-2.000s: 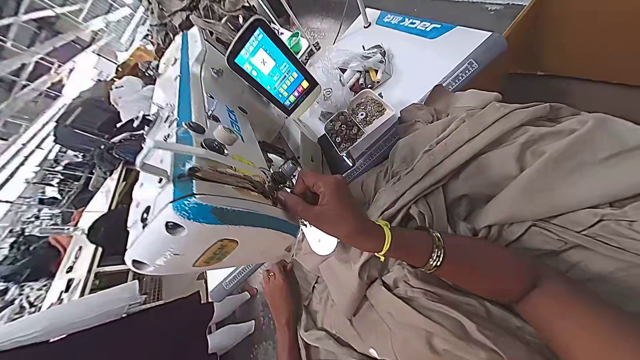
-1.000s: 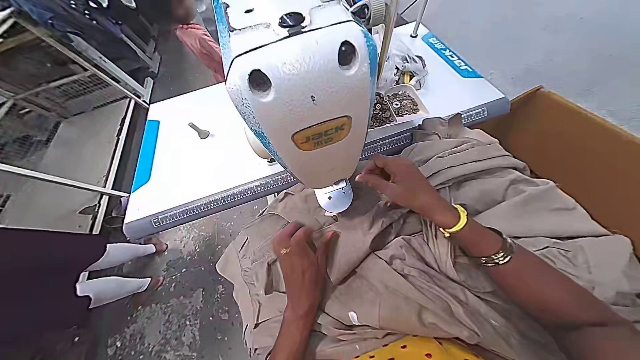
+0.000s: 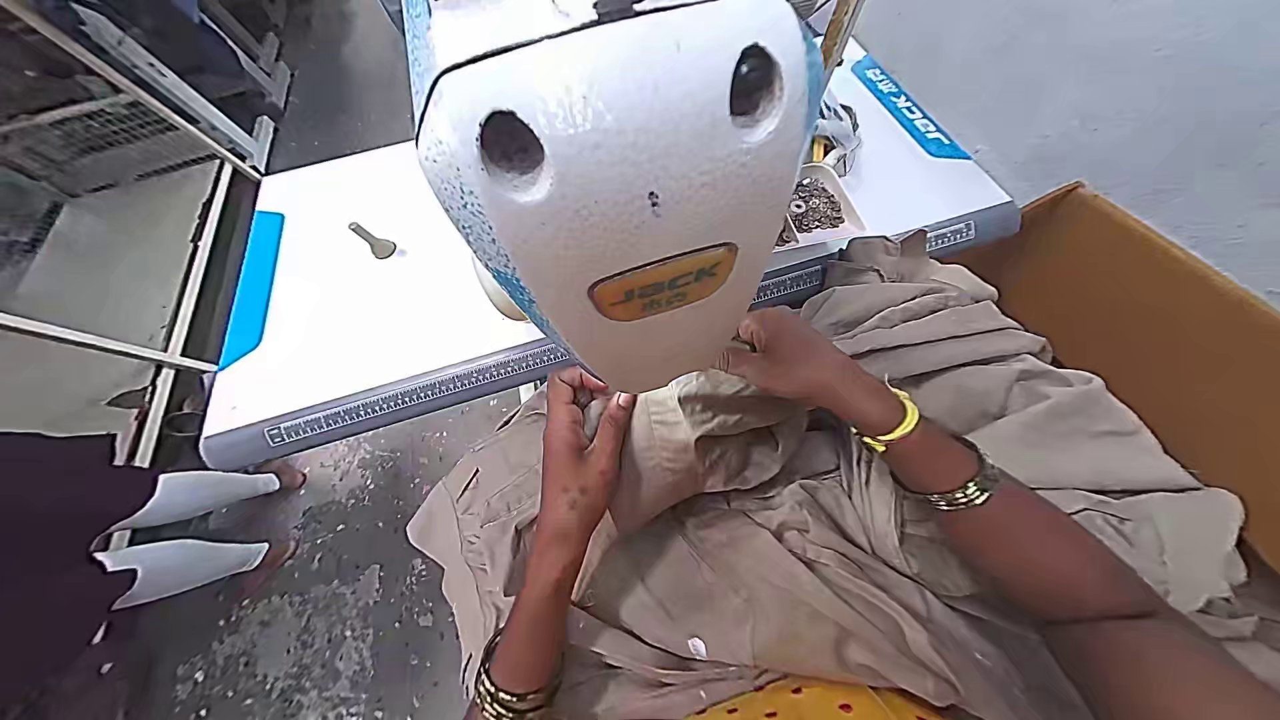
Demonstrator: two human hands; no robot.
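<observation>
The white head of a Jack button machine [image 3: 620,180] fills the upper middle of the head view and hides the stitching point beneath it. My left hand [image 3: 585,440] pinches khaki fabric [image 3: 760,560] between thumb and fingers, just left of the machine's lower tip. At the right of that tip, my right hand [image 3: 790,355] grips another part of the same cloth, its fingertips partly hidden by the head. A folded band of the fabric runs between the two hands. The rest of the cloth lies bunched in my lap and to the right.
Behind the machine is a white table [image 3: 350,310] with a ruler along its front edge and a small metal piece [image 3: 373,240] on it. A tray of metal buttons [image 3: 818,205] stands right of the head. A brown carton [image 3: 1130,300] is at the right; a person's legs [image 3: 190,500] are at the left.
My right hand has left the machine's side, where it was two seconds ago, for the cloth. My left hand now pinches fabric that it lay on a second ago. The view has swung and moved closer.
</observation>
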